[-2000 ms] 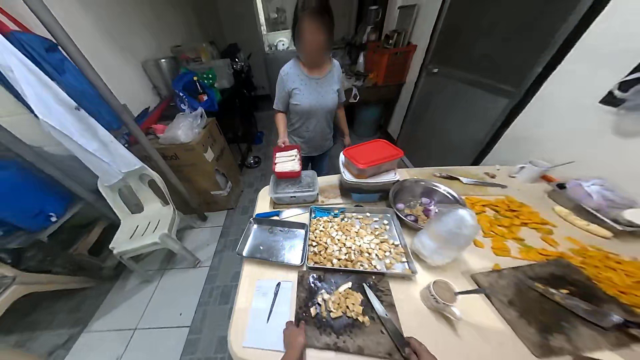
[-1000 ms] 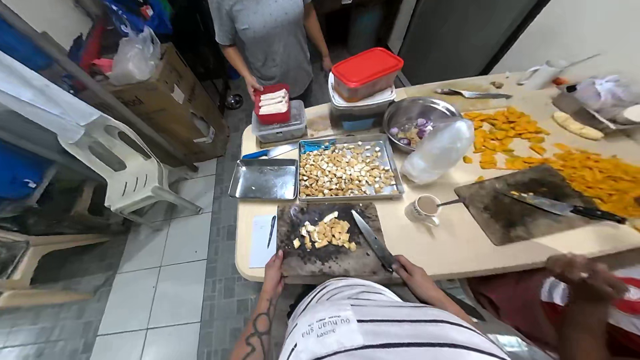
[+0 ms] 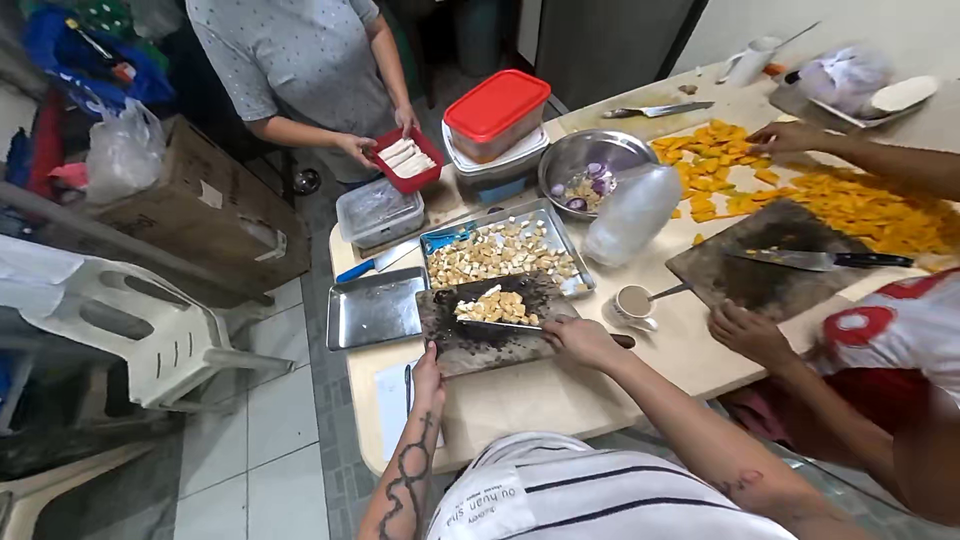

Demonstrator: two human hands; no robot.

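My left hand (image 3: 429,377) grips the lower left edge of a dark-stained cutting board (image 3: 480,356), which is raised at the near edge of a metal tray (image 3: 583,279). On the board lies a heap of pale, brown-edged cubes of food (image 3: 493,306), with the blade of a kitchen knife (image 3: 499,323) along its near side. My right hand (image 3: 579,337) is closed on the knife near its handle, over the board's right side. Many similar cubes (image 3: 502,251) fill the tray, and a blue utensil lies in its far left corner.
An empty metal tray (image 3: 375,309), a blue-handled knife (image 3: 379,260), a mug (image 3: 632,307), a steel bowl (image 3: 598,141) with onions and lidded containers (image 3: 499,112) surround the board. A person opposite holds a red container (image 3: 411,161). Another person at right touches orange slices (image 3: 709,169) and a second board (image 3: 765,262).
My hands have moved the board forward to the tray. The knife, lying on the board's right side before, is now against the cubes. The person opposite now has both hands on the red container.
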